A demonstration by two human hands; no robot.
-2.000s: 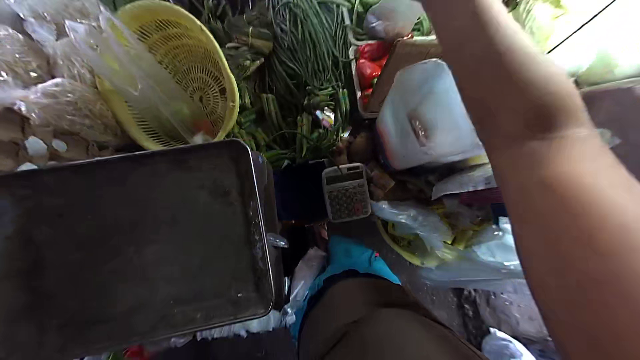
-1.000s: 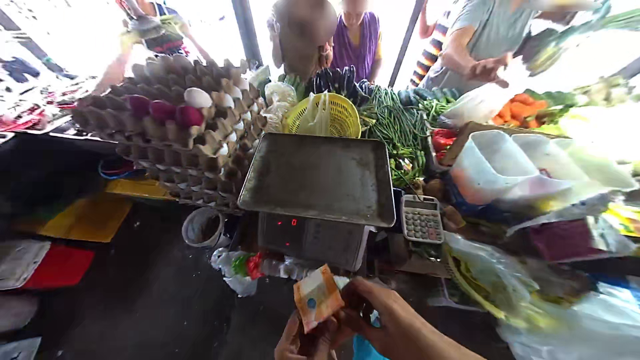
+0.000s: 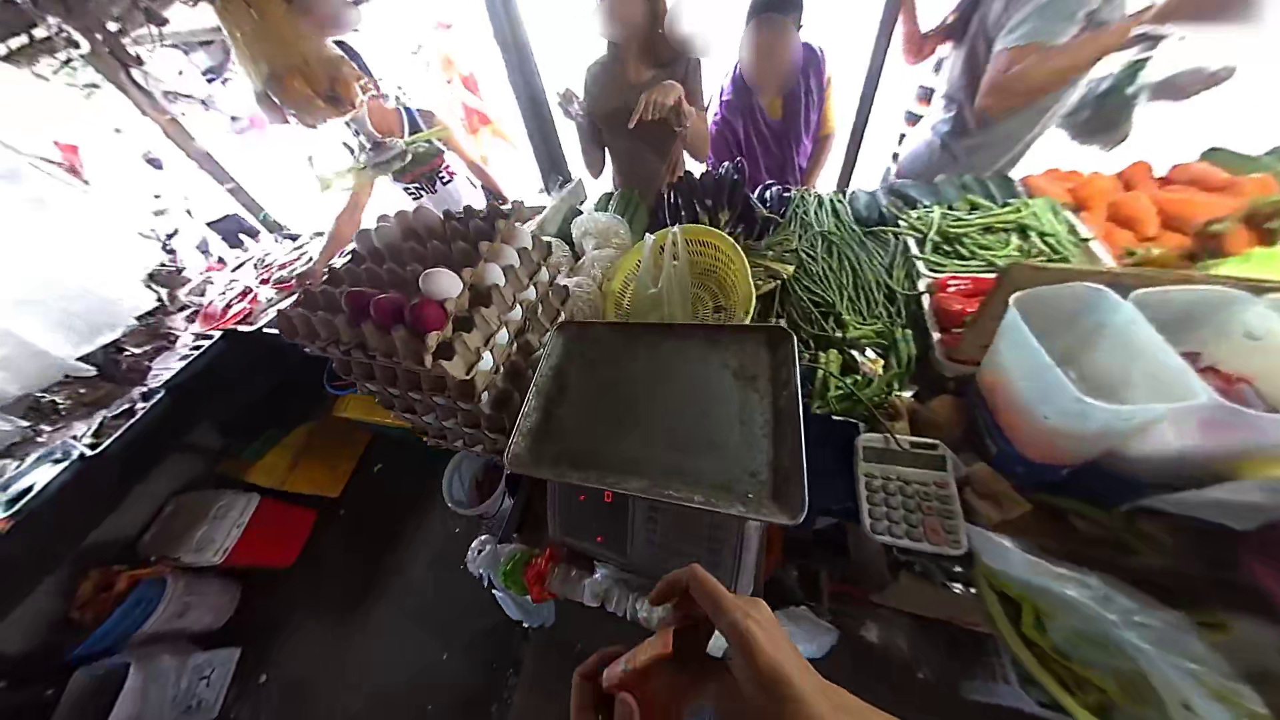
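Observation:
My right hand (image 3: pixel 745 635) is low in the middle of the view, below the scale, its fingers bent around an orange banknote (image 3: pixel 665 665), which is mostly hidden and blurred. Just left of it, my left hand (image 3: pixel 595 685) shows only a few fingertips, at the note's left edge. Above both hands stands a digital scale (image 3: pixel 640 525) with a lit red display and a bare metal pan (image 3: pixel 665 415). Rolled plastic bags (image 3: pixel 590 585) lie along the scale's front. To the scale's right is a calculator (image 3: pixel 910 495).
Stacked egg trays (image 3: pixel 430 350) stand left of the pan, a yellow basket (image 3: pixel 735 275) behind it. Long beans (image 3: pixel 835 270), eggplants (image 3: pixel 715 195) and carrots (image 3: pixel 1150 210) line the back. Translucent containers (image 3: pixel 1080 350) stand at right. Several people stand beyond the stall.
Two seconds ago my right arm reached forward over the goods at right; a second ago both hands were low, holding the orange note. The view has swung widely. The note is now less exposed between my fingers.

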